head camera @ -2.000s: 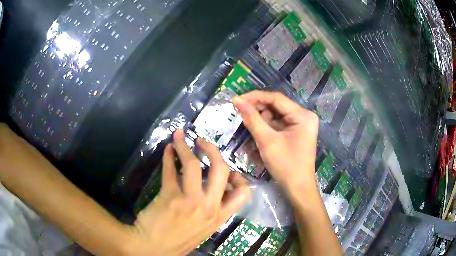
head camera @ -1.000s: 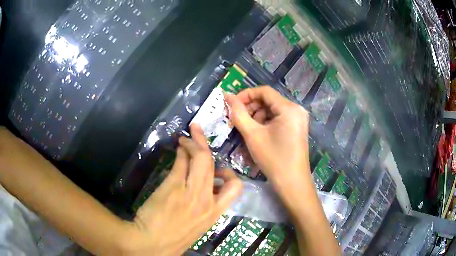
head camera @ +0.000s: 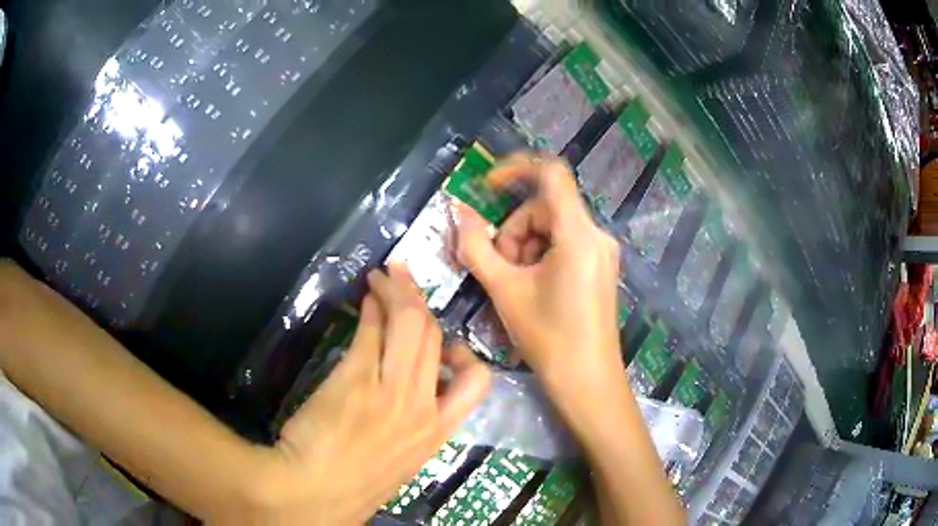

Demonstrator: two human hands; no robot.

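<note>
A green circuit board (head camera: pixel 475 183) lies in the component tray (head camera: pixel 396 185). A shiny silver-white keypad dome sheet (head camera: pixel 424 252) covers its lower part. My left hand (head camera: pixel 386 396) has its fingertips on the sheet's lower left edge, with the thumb apart. My right hand (head camera: pixel 550 257) is over the board's right side, its thumb at the sheet's upper edge and its index finger raised and blurred, apart from the thumb. No held thing shows in either hand.
A glossy dome carrier sheet (head camera: pixel 118 154) lies at left. Grey-covered boards (head camera: pixel 555 106) stand in the far row. Uncovered boards (head camera: pixel 489 488) show below my hands. Clear film (head camera: pixel 519 411) lies between my forearms. A ridged tray (head camera: pixel 751 452) is at lower right, a red bundle (head camera: pixel 910 313) at far right.
My right hand has moved slightly left, and its index finger has lifted away from the thumb. My left fingertips have come to the sheet's lower edge. The tray has shifted slightly left.
</note>
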